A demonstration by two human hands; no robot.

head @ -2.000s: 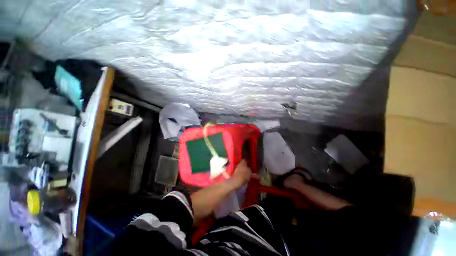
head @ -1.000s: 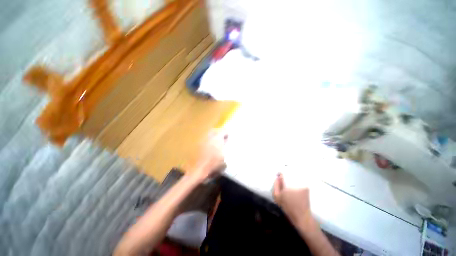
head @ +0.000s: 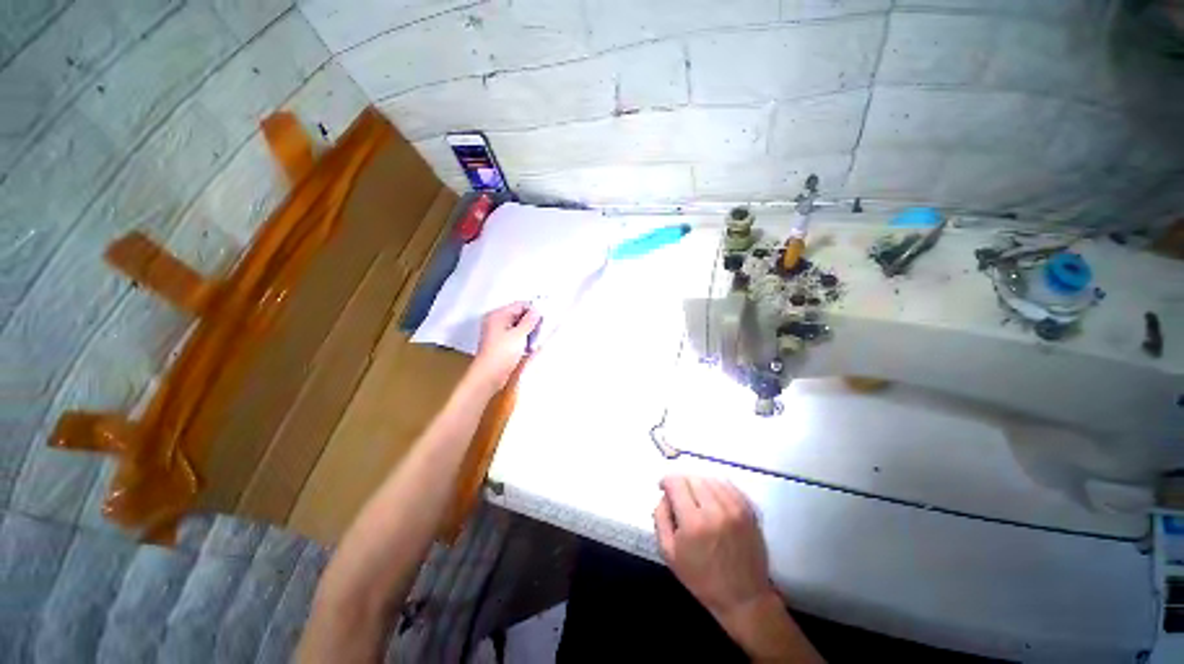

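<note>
White to pale lilac fabric [head: 500, 260] lies flat at the table's back left, its right edge washed out by the lamp. My left hand [head: 509, 337] is at its lower right edge, fingers together on the fabric edge. My right hand [head: 708, 534] is low on the white table [head: 909, 571], palm down with fingers curled; glare hides whether anything is under its fingertips. The sewing machine [head: 935, 311] stands to the right, its needle area [head: 766, 389] in bright light. No fabric can be made out under the needle.
A lit smartphone [head: 477, 162] leans on the brick-patterned wall. A red item [head: 474, 218] and a light-blue flat item [head: 652, 243] lie by the fabric. Cardboard [head: 351, 350] with brown tape guards the left side. A blue-capped part [head: 1067, 272] sits on the machine arm.
The view has swung from the red stool up to the table and steadied. My left hand has moved up to the flat fabric; my right hand remains near the table's front.
</note>
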